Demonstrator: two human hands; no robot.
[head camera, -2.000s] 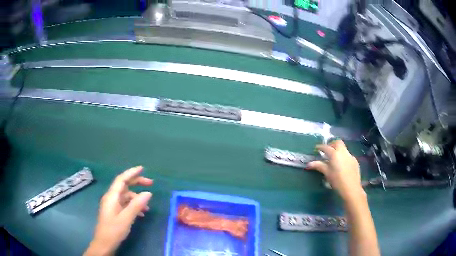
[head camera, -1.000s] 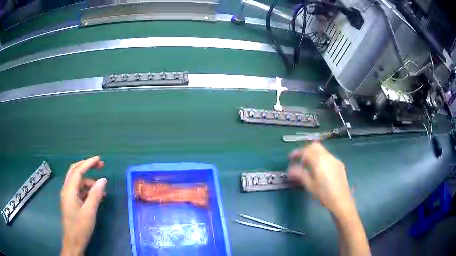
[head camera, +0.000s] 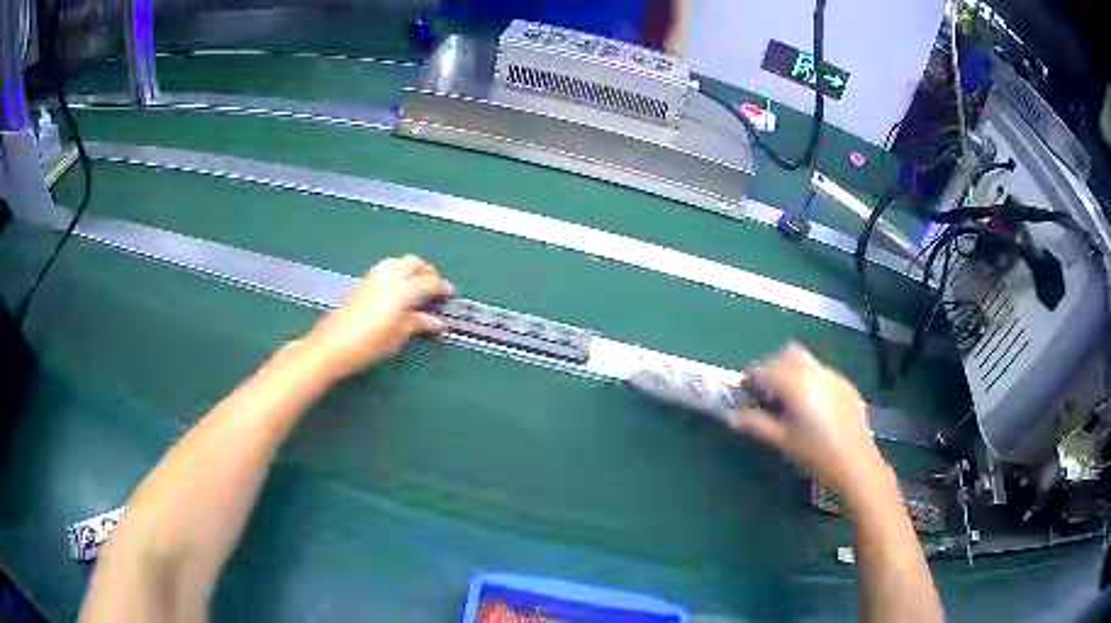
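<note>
A grey fixture bar (head camera: 518, 334) lies along the nearer metal rail (head camera: 244, 267). My left hand (head camera: 387, 307) is at its left end, with thumb and fingers closed on that end. My right hand (head camera: 807, 408) is blurred and grips the right end of a second bar (head camera: 688, 392), which is held just in front of the rail, to the right of the first bar. Small round pieces on the second bar are blurred. The blue tray (head camera: 579, 589) with orange-red material (head camera: 518, 612) is cut off by the bottom edge.
Another fixture bar (head camera: 98, 533) lies at the lower left, partly hidden by my left forearm. A grey machine (head camera: 1036, 353) with black cables stands at the right. A vented metal box (head camera: 597, 76) stands at the back on a metal base. A second flat rail (head camera: 548, 228) runs behind the nearer one.
My left hand has moved from beside the tray up to the bar on the rail. My right hand has moved up to the rail with a bar in it. The view has shifted upward.
</note>
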